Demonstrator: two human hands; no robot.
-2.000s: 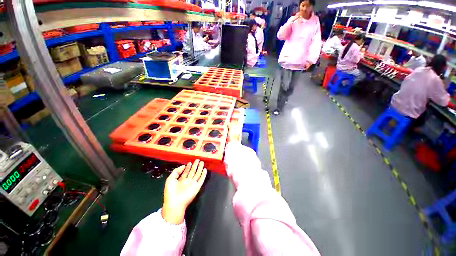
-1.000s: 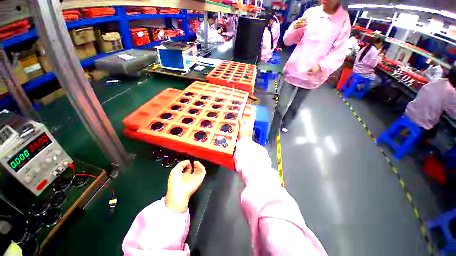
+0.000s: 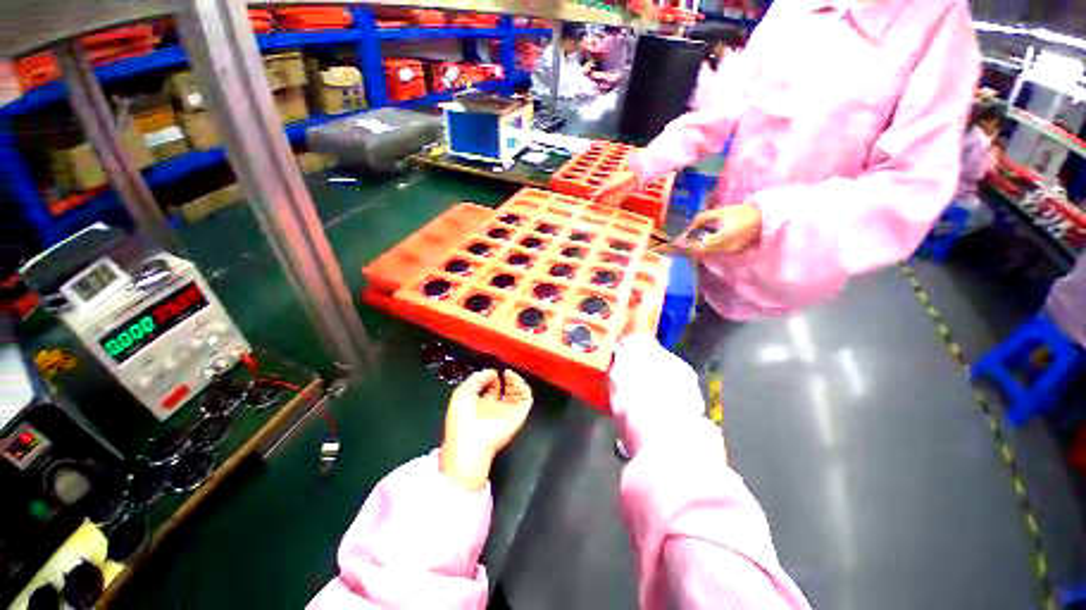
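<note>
A red-orange blister tray (image 3: 506,277) holds rows of black round units (image 3: 532,318) in square pockets. It sits on other trays, turned against the tray below. One unit in the near right corner looks paler. My left hand (image 3: 486,411) is palm up in front of the tray's near edge, fingers curled; a small dark spot shows between thumb and fingers, unclear whether an object or a gap. My right arm reaches to the tray's right edge; the hand there is washed out and its grip is unclear. Loose dark round units (image 3: 447,361) lie below the near edge.
A person in pink (image 3: 834,155) stands at the right, one hand near the back trays, the other (image 3: 723,229) holding a small dark thing. A power supply (image 3: 155,328), cables and a metal post (image 3: 268,179) are at left. A blue-fronted box (image 3: 486,129) stands behind.
The view has turned left. The other person has come close, hands now beside the trays. My left hand has gone from open to curled. The pale corner unit was dark two seconds ago.
</note>
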